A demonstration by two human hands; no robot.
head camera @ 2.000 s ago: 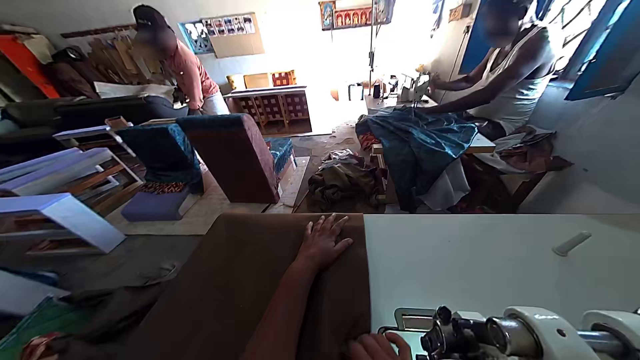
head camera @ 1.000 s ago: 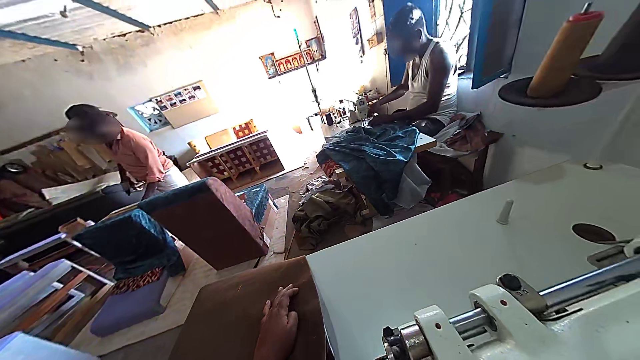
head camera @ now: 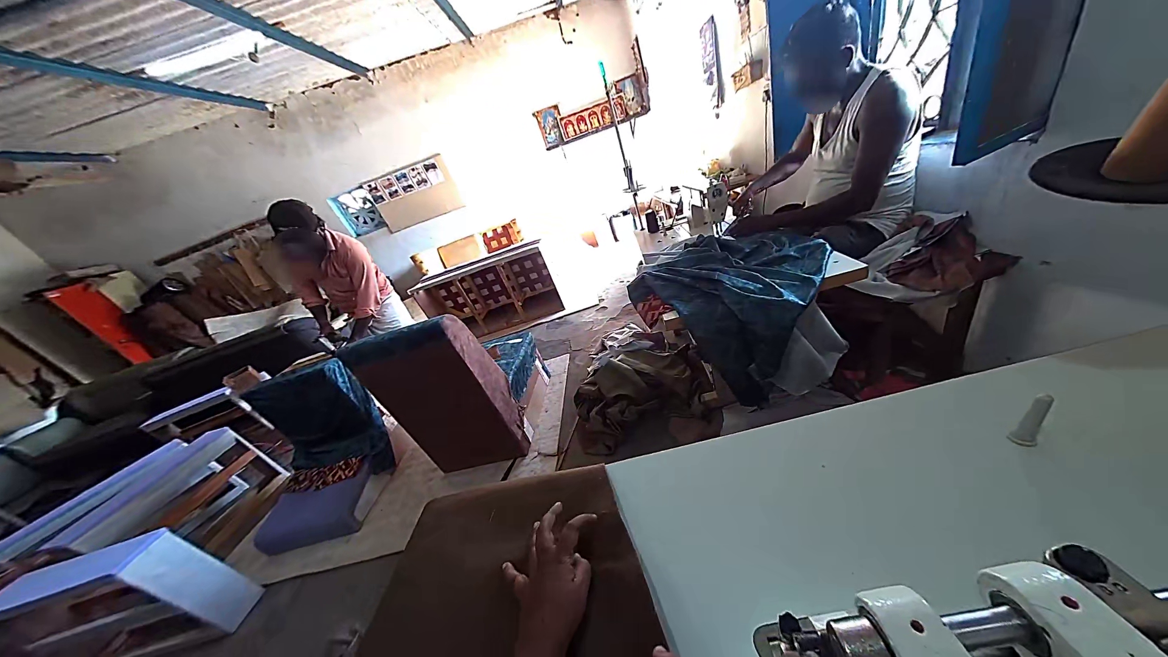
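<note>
My left hand rests on brown fabric, its fingers spread and nothing between them. The fabric lies along the left edge of a white sewing table. Of my right hand only a fingertip shows at the bottom edge of the view; whatever it holds is hidden. To its right, at the lower right, is the metal and white head of a sewing machine. A small white plastic cone stands on the table beyond the machine.
A thread cone on a black disc is at the right. Ahead, a person sits at another sewing machine with blue fabric. Upholstered chair parts and white frames stand at left, where another person bends over.
The view has tilted and shifted. My right hand, beside the machine two seconds ago, is now almost wholly out of view. My left hand's fingers are more bent than two seconds ago.
</note>
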